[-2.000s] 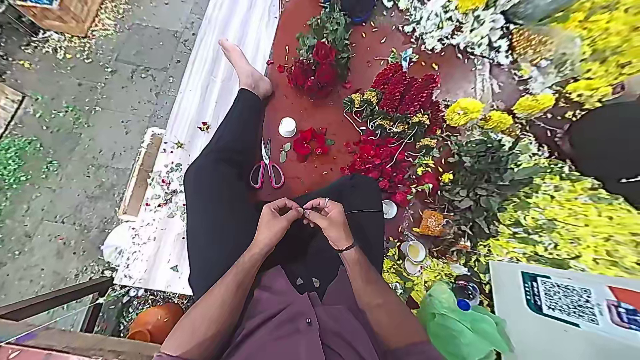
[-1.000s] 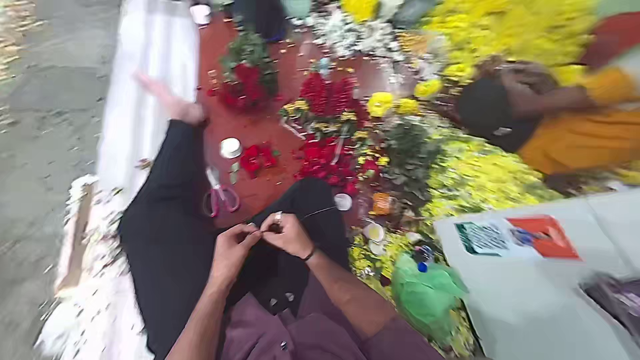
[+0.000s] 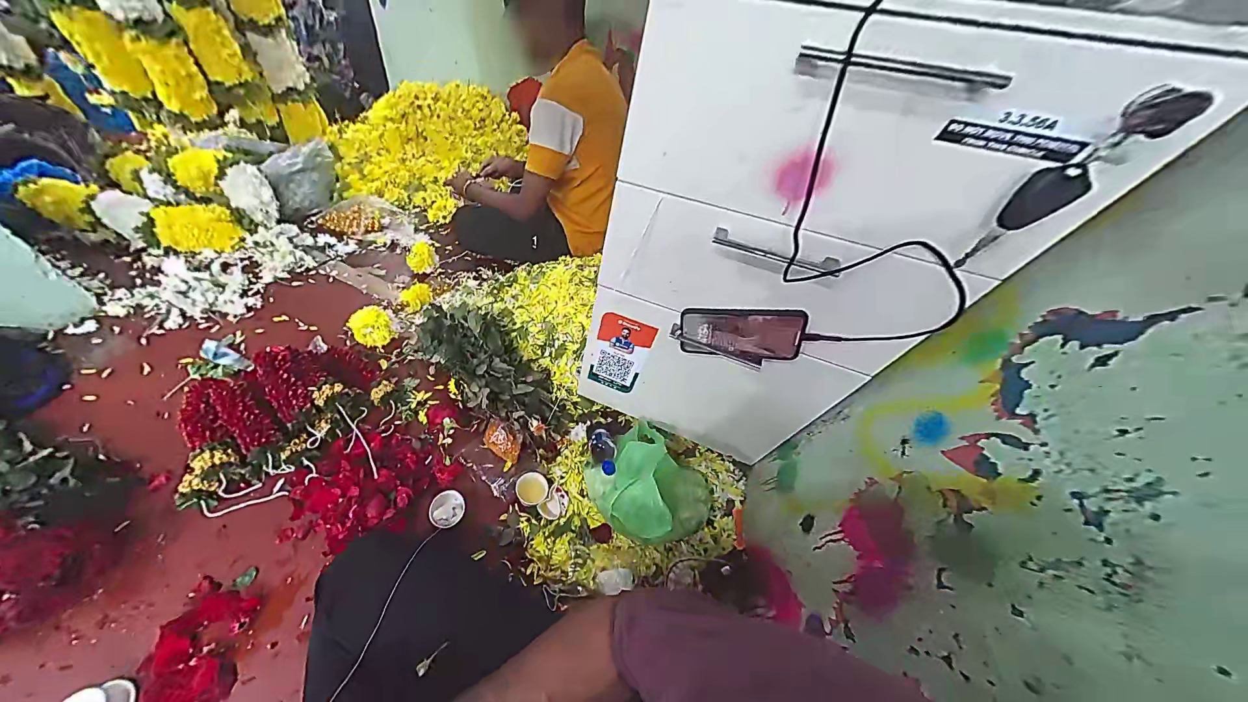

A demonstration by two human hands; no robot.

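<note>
Neither of my hands shows; only my right forearm and purple sleeve cross the bottom edge. A thin white thread (image 3: 393, 593) runs from a small round white container (image 3: 447, 509) over my black-clad knee and out of the frame at the bottom. Loose red petals (image 3: 356, 487) lie just beyond the knee. Behind them are dark red flower garlands (image 3: 249, 400) with white strings and small yellow flowers. More red petals (image 3: 205, 634) lie on the red floor at lower left, near part of a white object (image 3: 105, 692) at the edge.
A green plastic bag (image 3: 648, 492) and a cup (image 3: 532, 488) stand right of the petals. White drawers (image 3: 721, 214) bear a phone (image 3: 743, 334) on a black cable. Beyond sits a person in a yellow shirt (image 3: 585, 107) beside heaped yellow flowers (image 3: 429, 136).
The view has swung far to the right and up. My hands, which were together at my lap with the thread, have left the frame, as have the pink-handled scissors.
</note>
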